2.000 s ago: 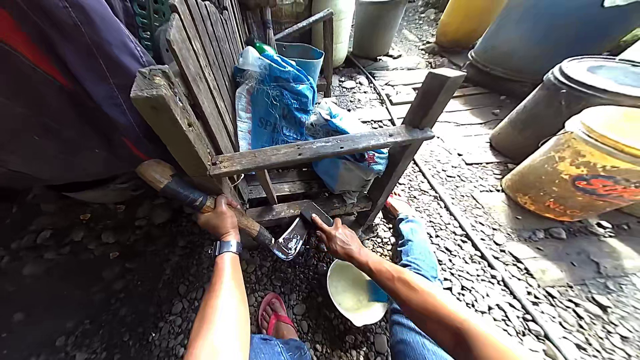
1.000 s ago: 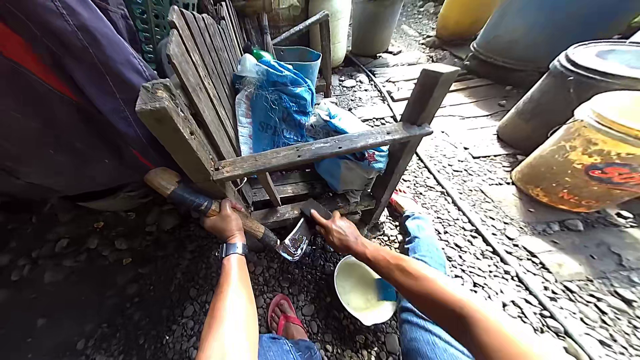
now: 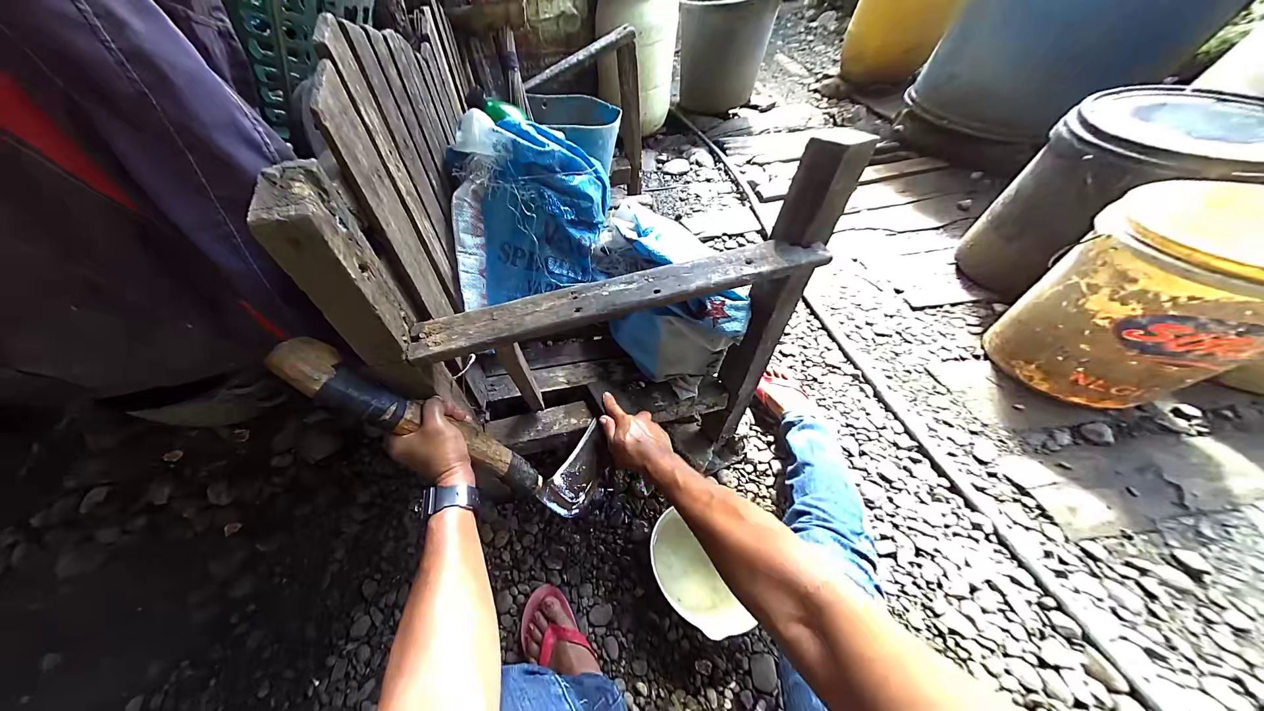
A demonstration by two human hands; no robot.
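Observation:
My left hand (image 3: 432,444) grips the wooden handle (image 3: 491,452) of a bladed tool; its far end is thicker and wrapped in dark tape. The wet, shiny curved metal blade (image 3: 575,476) lies at the handle's other end, beside the bench's lower rail. My right hand (image 3: 634,436) is at the blade's upper edge with its fingers curled around a dark block, mostly hidden. Below my right forearm a white plastic basin (image 3: 691,578) with cloudy liquid sits on the gravel, partly covered by the arm.
A weathered wooden bench (image 3: 612,301) stands directly ahead, with blue woven sacks (image 3: 543,217) on its seat. Dark cloth (image 3: 148,197) hangs at the left. To the right are a stained yellow bucket (image 3: 1116,306), a grey lidded bucket (image 3: 1047,197) and a thin hose (image 3: 918,434) along the gravel.
My right hand and the dark block have shifted slightly along the blade, and less of the block shows now. My left hand keeps its hold on the handle.

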